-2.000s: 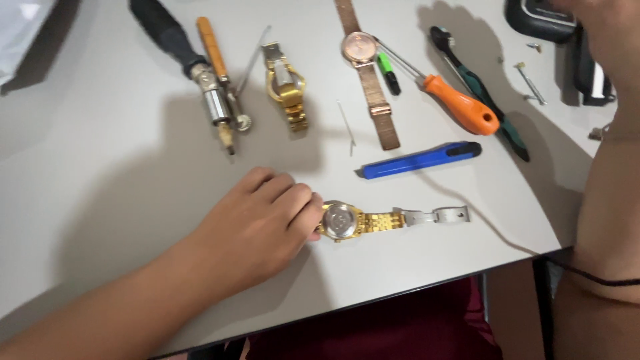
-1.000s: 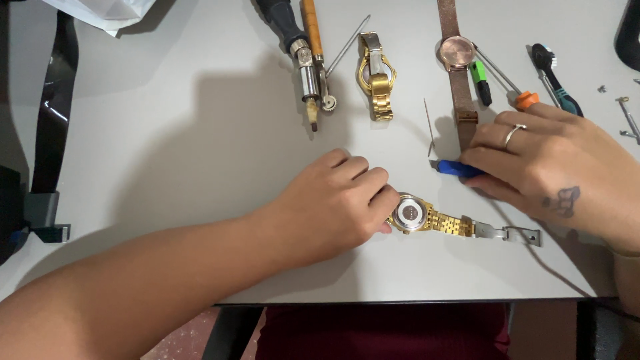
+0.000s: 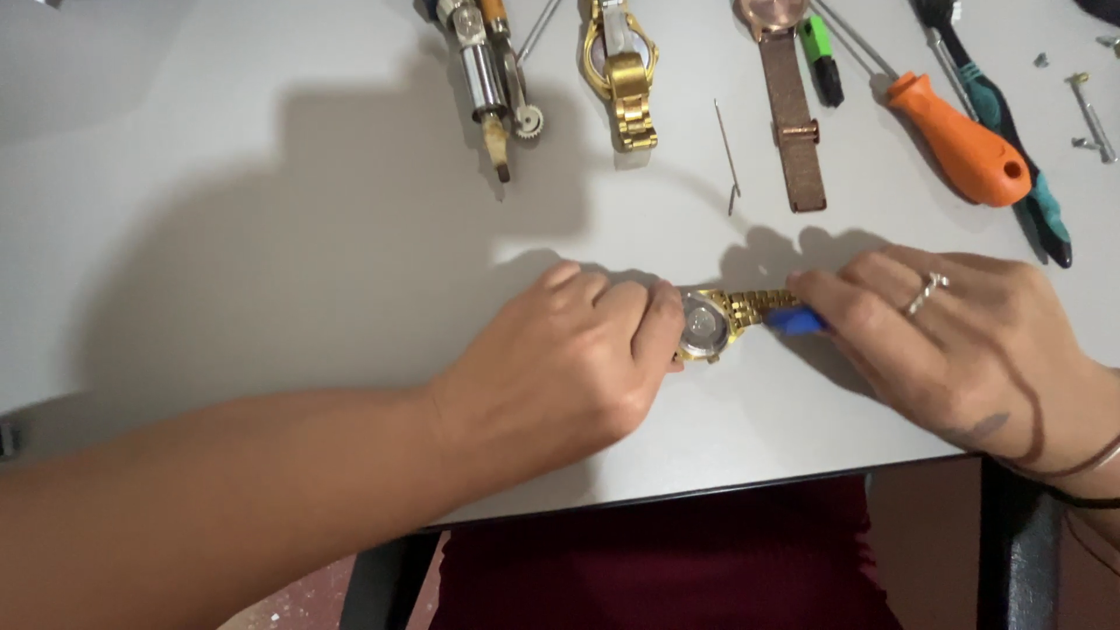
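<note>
A gold-toned wristwatch [image 3: 705,325] lies case back up near the table's front edge, its metal link bracelet running to the right. My left hand [image 3: 577,350] is closed on the left side of this watch, hiding that part of its band. My right hand [image 3: 936,341] grips a blue utility knife [image 3: 796,320], mostly covered by the fingers. The knife's visible blue end is over the bracelet, just right of the watch case; whether it touches the links cannot be told. Its blade is not discernible.
Along the back lie a soldering iron [image 3: 481,83], a second gold watch [image 3: 628,79], a rose-gold mesh-band watch [image 3: 792,122], a green-and-black marker [image 3: 821,61], an orange-handled screwdriver [image 3: 962,140], a toothbrush [image 3: 1006,131], a thin metal pin [image 3: 726,149] and several screws [image 3: 1092,114].
My right hand has picked up the blue knife from the table behind the watch and brought it over the bracelet. My left hand still holds the watch. The view has shifted.
</note>
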